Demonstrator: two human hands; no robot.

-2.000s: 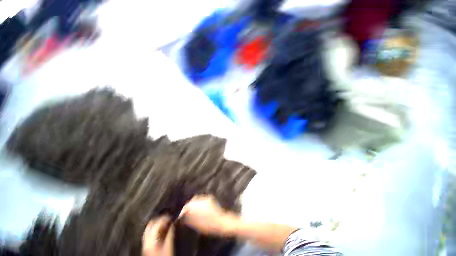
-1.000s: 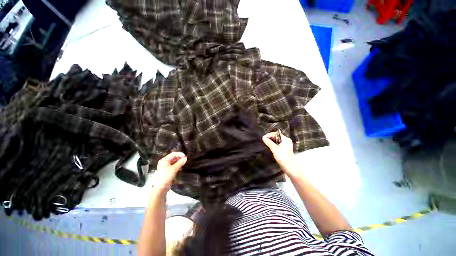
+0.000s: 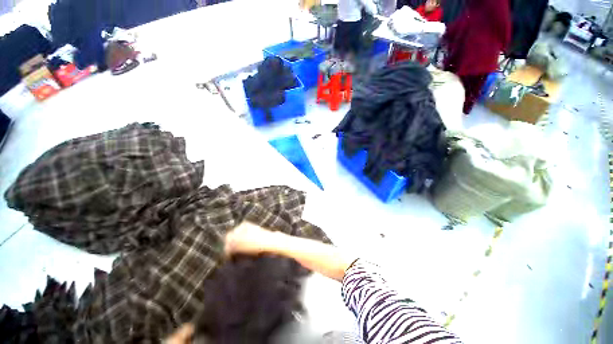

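Observation:
A brown plaid garment (image 3: 161,272) lies spread in front of me. Its plain dark lining (image 3: 249,299) is bunched near the bottom middle and blurred. My right hand (image 3: 249,240) is closed on the garment at the upper edge of the dark cloth; its fingertips are hidden. My left hand (image 3: 180,334) is a small blurred patch at the bottom edge, beside the dark cloth, mostly cut off; its grip cannot be seen. No tool is visible.
A rounded plaid heap (image 3: 107,178) lies at the far left of the white table (image 3: 222,151). A darker pile (image 3: 50,312) shows bottom left. Blue crates (image 3: 359,171) of black cloth, a red stool (image 3: 334,89), a grey-green sack (image 3: 487,181) and standing people are beyond.
The view has swung up and right, showing the floor, crates and people. The hands sit lower left in the picture, and the lining is bunched instead of stretched between them.

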